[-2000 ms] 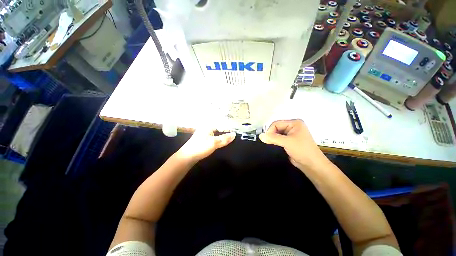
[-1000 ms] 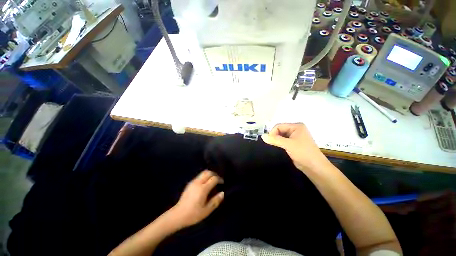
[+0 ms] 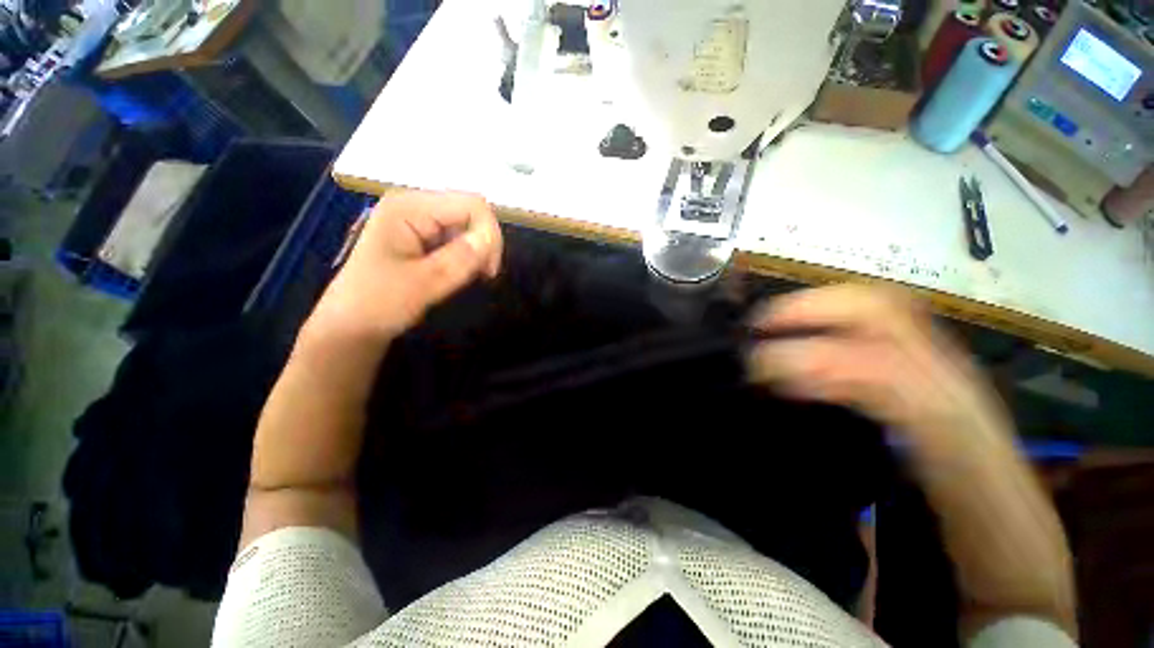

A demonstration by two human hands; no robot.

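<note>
The black garment (image 3: 570, 418) lies across my lap, its upper edge below the table edge and off the machine bed. My left hand (image 3: 424, 260) is curled on the garment's upper left part, fingers closed on the dark cloth. My right hand (image 3: 842, 348) is blurred, at the garment's upper right, with cloth at its fingertips. The white sewing machine head (image 3: 728, 63) stands above. The silver clamp (image 3: 700, 193) is over the shiny rounded end of the cylinder bed (image 3: 690, 257), which shows bare between my hands.
Black thread snips (image 3: 974, 218) and a white pen (image 3: 1021, 184) lie on the table at the right, near a light blue thread cone (image 3: 961, 95) and the grey control panel (image 3: 1086, 89). A black garment pile (image 3: 158, 468) and blue crates (image 3: 108, 272) are at the left.
The garment has come off the clamp area towards me, baring the bed end. My left hand has moved up and left; my right hand has moved away from the clamp. The view has tilted down.
</note>
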